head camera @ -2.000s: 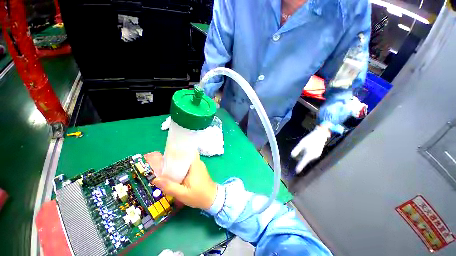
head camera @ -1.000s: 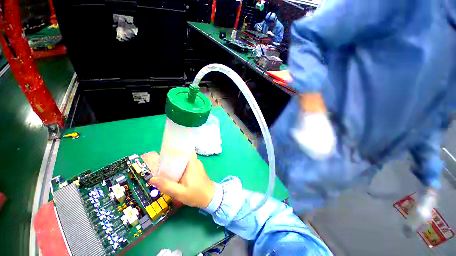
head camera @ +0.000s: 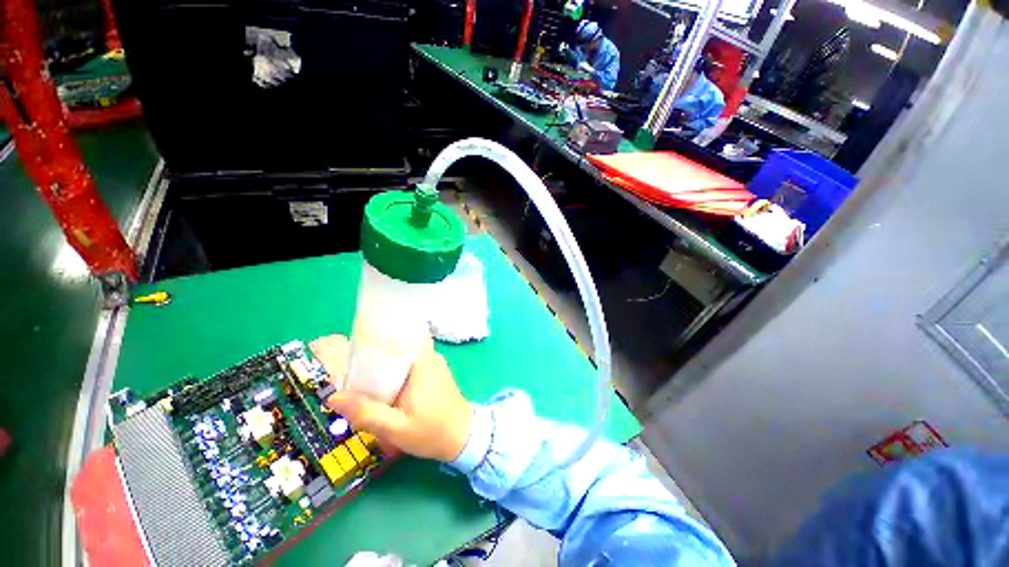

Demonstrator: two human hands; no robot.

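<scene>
My right hand (head camera: pixel 426 410), bare with a light blue sleeve, grips the translucent white syringe barrel (head camera: pixel 387 327). The syringe has a green cap (head camera: pixel 413 238) and a clear hose (head camera: pixel 564 249) arching right. Its lower end is hidden by my hand, over the right part of the green circuit board (head camera: pixel 238 443). The board has a ribbed heatsink (head camera: pixel 177 482) on its left and yellow blocks (head camera: pixel 345 457) near my hand. A red-pink pad (head camera: pixel 97 504) shows under it. A white shape at the bottom edge may be my gloved left hand, cut off and too small to tell.
A white bundle (head camera: pixel 463 301) lies behind the syringe on the green bench (head camera: pixel 531 354). Black crates (head camera: pixel 277 111) and a red-wrapped post (head camera: pixel 66 166) stand beyond. A grey cabinet (head camera: pixel 775 377) is at right. A blue sleeve (head camera: pixel 907 515) shows at lower right, and people sit at a far bench.
The person in blue who stood across the bench moved right and is mostly out of view, uncovering the far bench and red sheets. My right hand and the syringe have barely moved.
</scene>
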